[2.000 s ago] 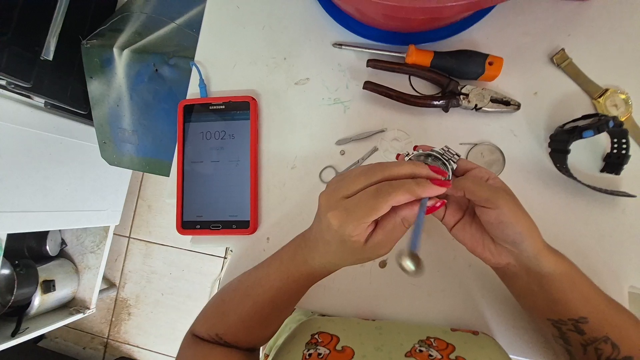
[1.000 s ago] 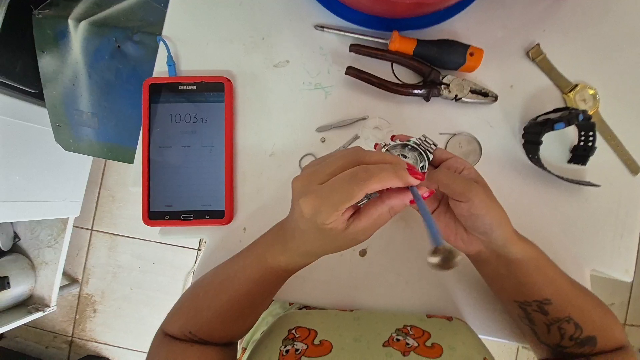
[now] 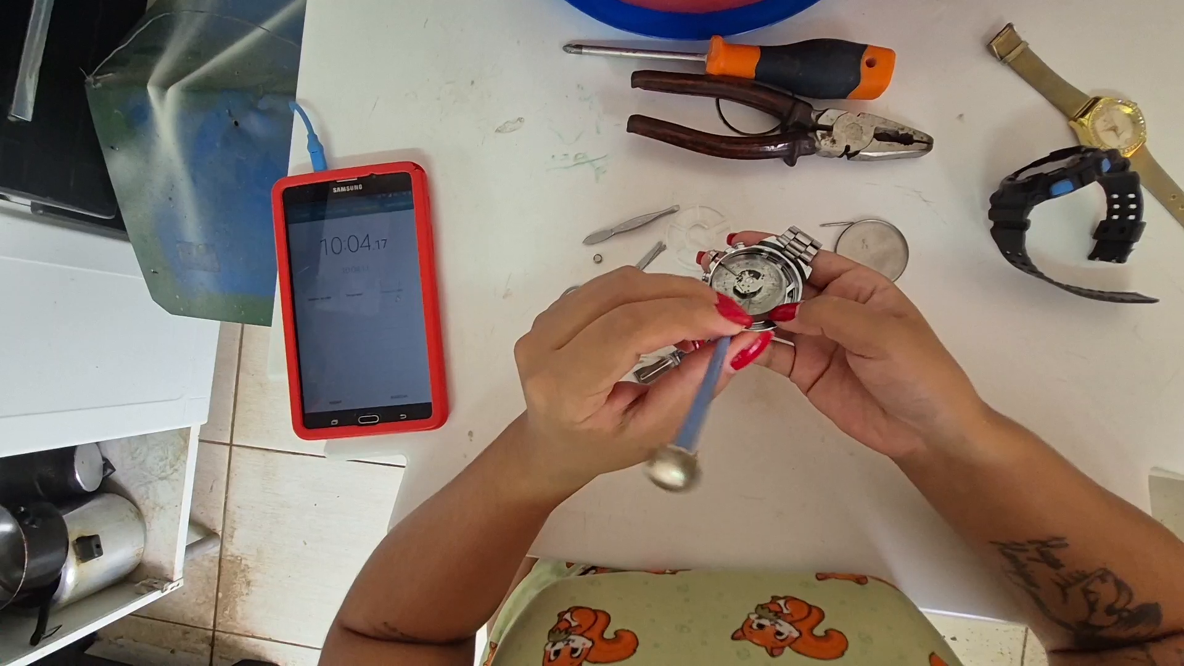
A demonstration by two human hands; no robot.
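Observation:
My right hand [image 3: 869,347] holds a silver metal wristwatch [image 3: 758,277] with its case open and the inner works showing. Between the thumb and fingers of my left hand [image 3: 615,370] is a thin tool with a blue shaft [image 3: 703,393] and a rounded metal end, which points down toward me. The tool's other end is at the lower rim of the watch case, hidden by my fingertips. Part of the metal bracelet [image 3: 659,366] shows beneath my left hand. A round metal case back [image 3: 872,250] lies just right of the watch, and a clear plastic ring [image 3: 697,236] lies behind it.
Tweezers [image 3: 631,225] and a tiny round part [image 3: 598,259] lie left of the watch. Farther back are combination pliers [image 3: 786,120] and a screwdriver [image 3: 795,67]. A gold watch [image 3: 1115,127] and a black watch [image 3: 1017,217] lie right. A red-cased tablet [image 3: 361,301] lies left, its blue cable attached.
Both hands keep hold of the watch and the tool throughout. The tool's rounded end has swung somewhat relative to my left hand. The view has shifted slightly.

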